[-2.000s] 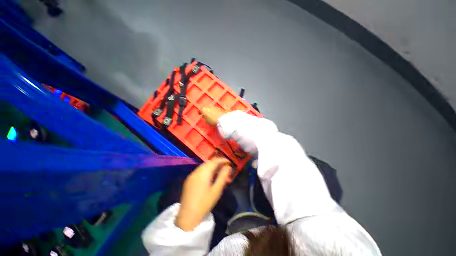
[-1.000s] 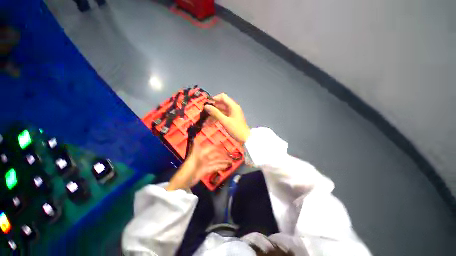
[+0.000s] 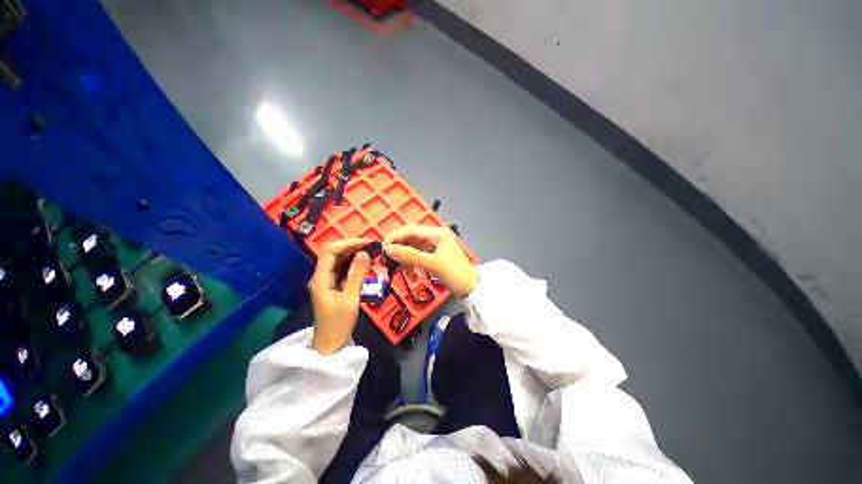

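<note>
My left hand [image 3: 338, 285] and my right hand [image 3: 435, 255] meet over the orange-red compartment tray [image 3: 386, 197]. Between them they hold a smartwatch [image 3: 374, 287] with a lit whitish screen and a black strap [image 3: 374, 250]. The fingertips of both hands are on the strap; the clasp is too small to make out. Several black-strapped watches [image 3: 321, 197] lie across the tray's far left end. Two watches with straps curled into loops, one of them here [image 3: 401, 321], sit in pockets at the near end.
A blue rack frame [image 3: 180, 189] stands at the left. Its green shelf [image 3: 227, 331] holds rows of watches with lit screens, one here [image 3: 178, 293]. A red object [image 3: 380, 6] stands on the floor at the top edge. A white wall [image 3: 680, 113] curves along the right.
The hands were apart over the tray with a dark strap stretched between them; now they are close together at the watch, and its lit screen shows. The view has shifted slightly.
</note>
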